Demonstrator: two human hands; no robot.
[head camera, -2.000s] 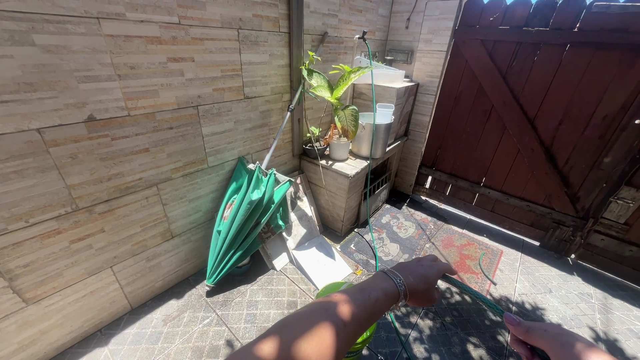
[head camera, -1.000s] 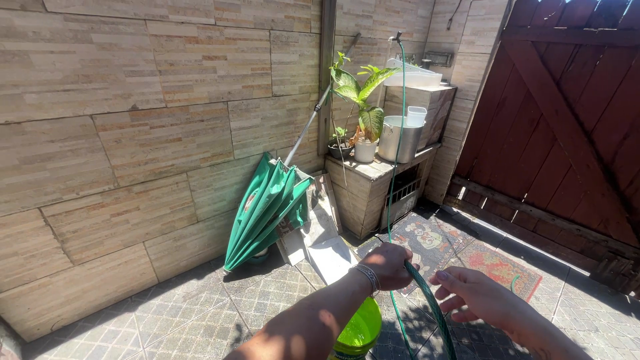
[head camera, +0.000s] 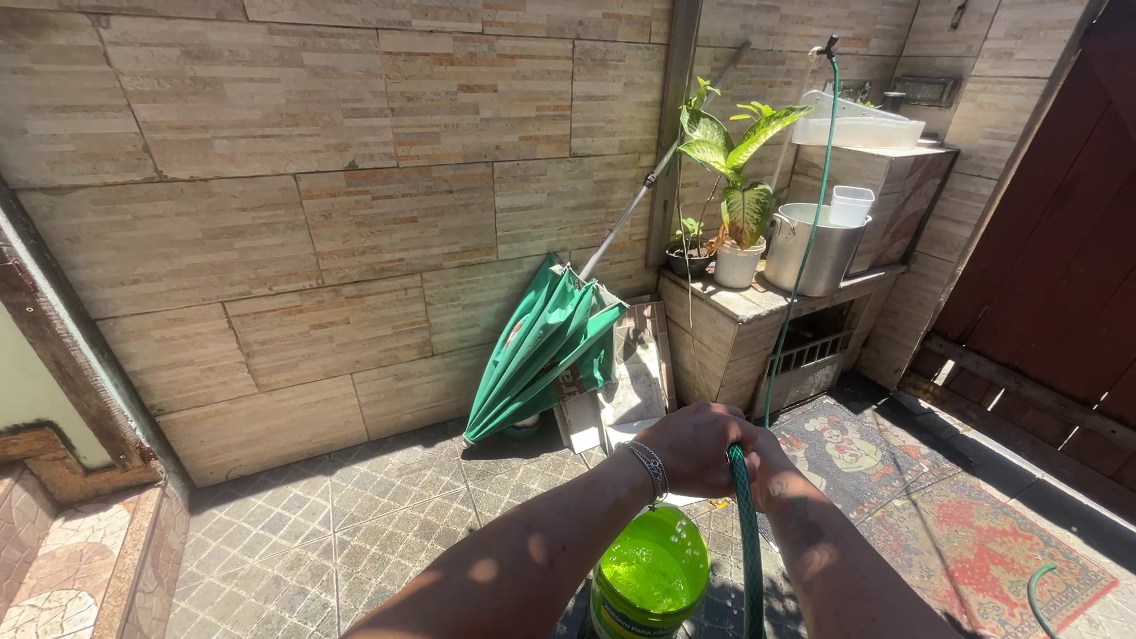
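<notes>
My left hand (head camera: 688, 448), with a chain bracelet at its wrist, is closed on the end part of a green garden hose (head camera: 745, 541). My right hand (head camera: 759, 457) meets it there, its fingers also around the hose; the hose's open end is hidden by the hands. Just below them a lime-green plastic bucket (head camera: 652, 564) stands on the floor with water in it, and drops show above the water. The hose hangs down to the right of the bucket. A thinner green stretch runs up to a wall tap (head camera: 828, 46).
A folded green parasol (head camera: 546, 346) leans on the tiled wall beside some boards (head camera: 643, 364). On a tiled ledge (head camera: 745, 306) stand potted plants (head camera: 739, 257) and a large metal pot (head camera: 812, 248). Patterned mats (head camera: 976, 541) lie at right before a dark red wooden gate (head camera: 1047, 257).
My right hand, apart from the hose one second ago, has come in against my left hand and onto the hose. The view has swung left, and more of the bucket shows.
</notes>
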